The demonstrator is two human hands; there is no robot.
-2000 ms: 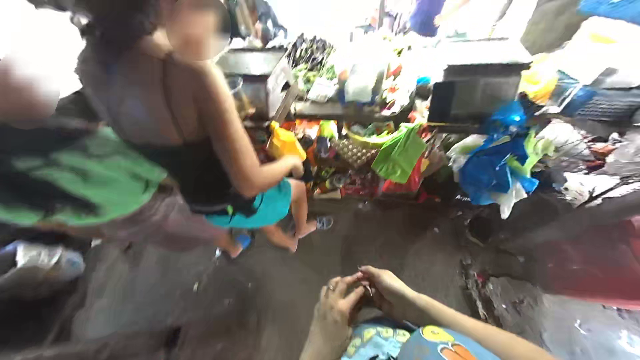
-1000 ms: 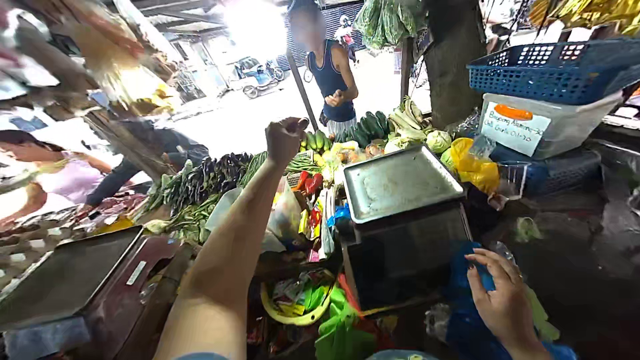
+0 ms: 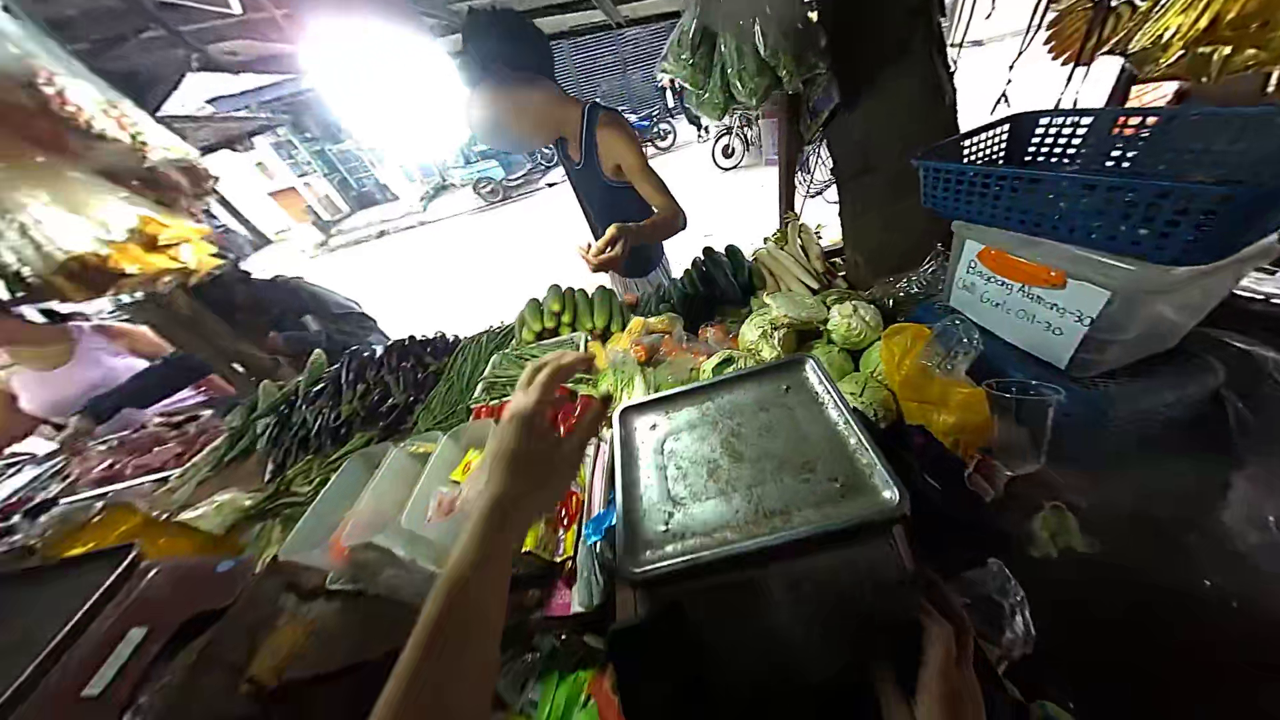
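Observation:
My left hand is raised over the stall just left of a metal tray, its fingers curled and blurred; whether anything is between them I cannot tell. Red packets and pale plastic bins are around it. Low at the right of the dark box under the tray, my right hand is partly in shadow, close to the box's side, its fingers mostly hidden. Cabbages lie behind the tray, beside a yellow plastic bag and a clear plastic cup.
Across the produce stands a person with hands together. Eggplants, string beans, cucumbers and white radishes line the stall's far side. A blue plastic basket rests on a translucent bin at right. Another person is at far left.
The view has swung from the aisle to the produce stall. Since one second ago, my left hand has lowered toward the tray's left side, and my right hand has moved down beside the dark box.

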